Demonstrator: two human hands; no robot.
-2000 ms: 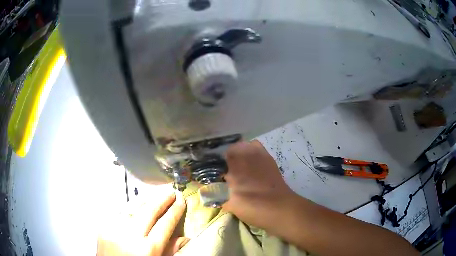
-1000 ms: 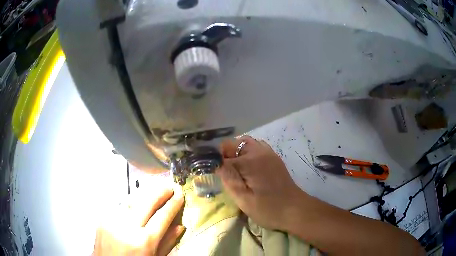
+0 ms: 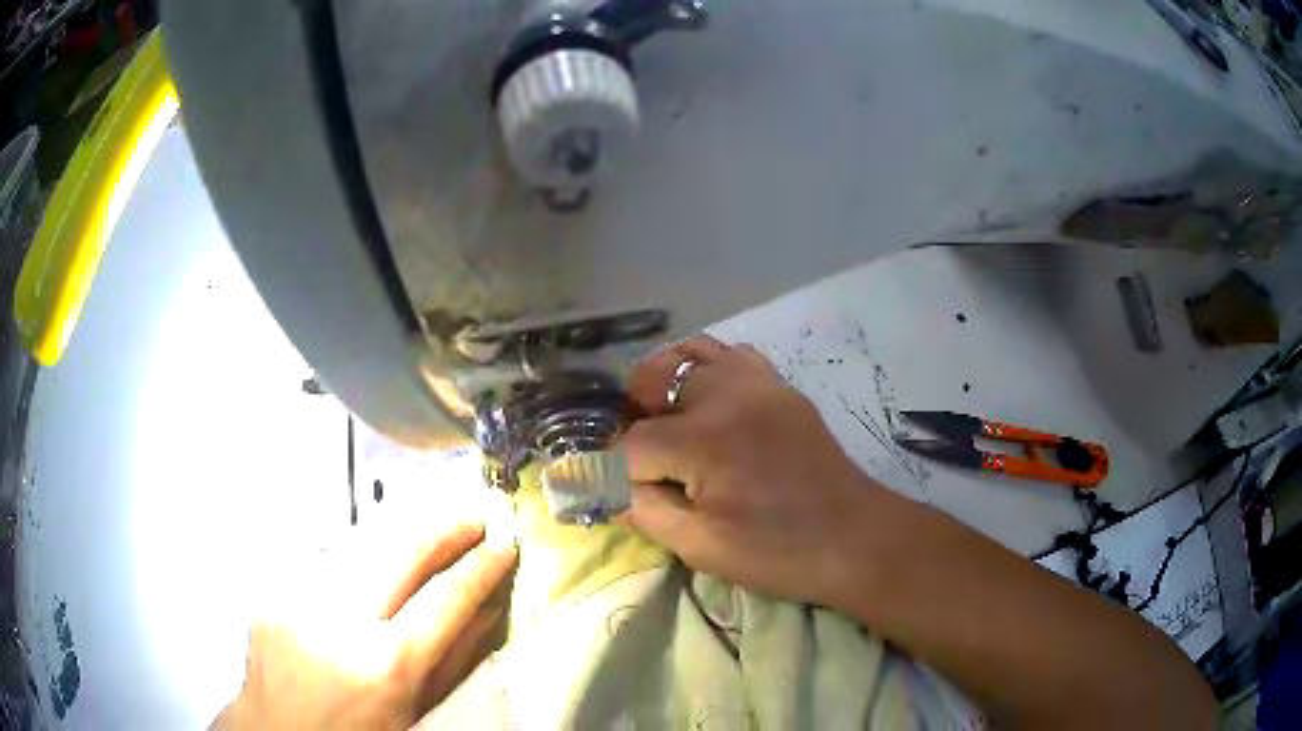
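A khaki garment piece (image 3: 614, 628) lies bunched on the bed and runs up under the needle area of the white machine head (image 3: 828, 143). My left hand (image 3: 379, 628), overexposed by the lamp, lies on the cloth's left edge, fingertips just below the needle area. My right hand (image 3: 743, 471), with a ring, is at the cloth's right side behind the thread tension dial (image 3: 586, 486); its fingers are curled and the fingertips are partly hidden by the dial. The needle and presser foot cannot be made out.
Orange-handled thread snips (image 3: 1007, 449) lie right of my right hand, beside a dark thread tangle (image 3: 1092, 550). The upper knob (image 3: 568, 114) sticks out from the head. A yellow curved piece (image 3: 97, 193) is at the far left. Printed ruler marks show at lower right.
The view has shifted, so the machine head sits higher in the picture. My right hand's ring and bent fingers have come into view beside the dial. More bunched cloth shows below it.
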